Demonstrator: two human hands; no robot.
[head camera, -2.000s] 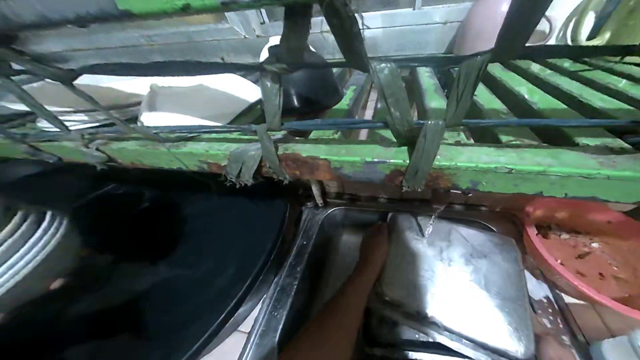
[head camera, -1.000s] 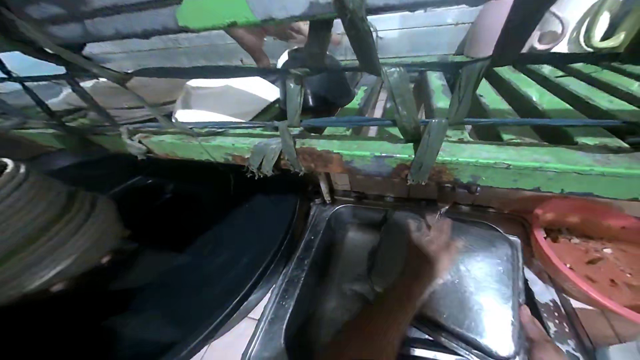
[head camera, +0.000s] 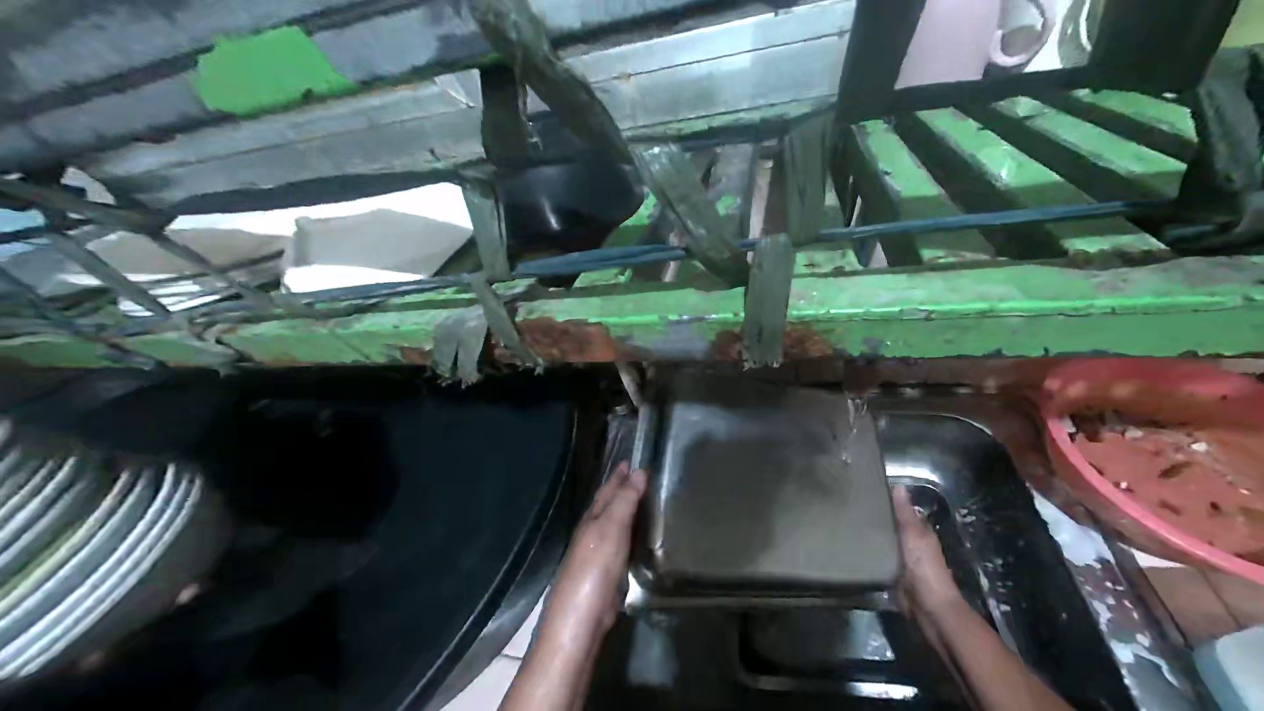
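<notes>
Between my two hands is a rectangular metal pan (head camera: 775, 494), bottom side facing me, over the left part of a stainless steel sink (head camera: 953, 434). My left hand (head camera: 614, 513) grips its left edge. Against its right side is my right hand (head camera: 918, 543), partly hidden by the pan. A thin stream of water (head camera: 852, 420) falls at the pan's upper right. Another metal container (head camera: 820, 652) lies in the sink below it.
A large black basin (head camera: 474, 513) stands at left, with stacked plates (head camera: 99, 553) at its side. A red basin (head camera: 1175, 474) holding murky water and scraps is at right. Above runs a green rack (head camera: 987, 306) with hanging straps, a white container (head camera: 380, 242) and a black bowl (head camera: 563, 197).
The pan has moved left in the sink and now both my hands hold its sides; one second ago my left hand was on its surface. Another person's hand behind the rack is out of sight.
</notes>
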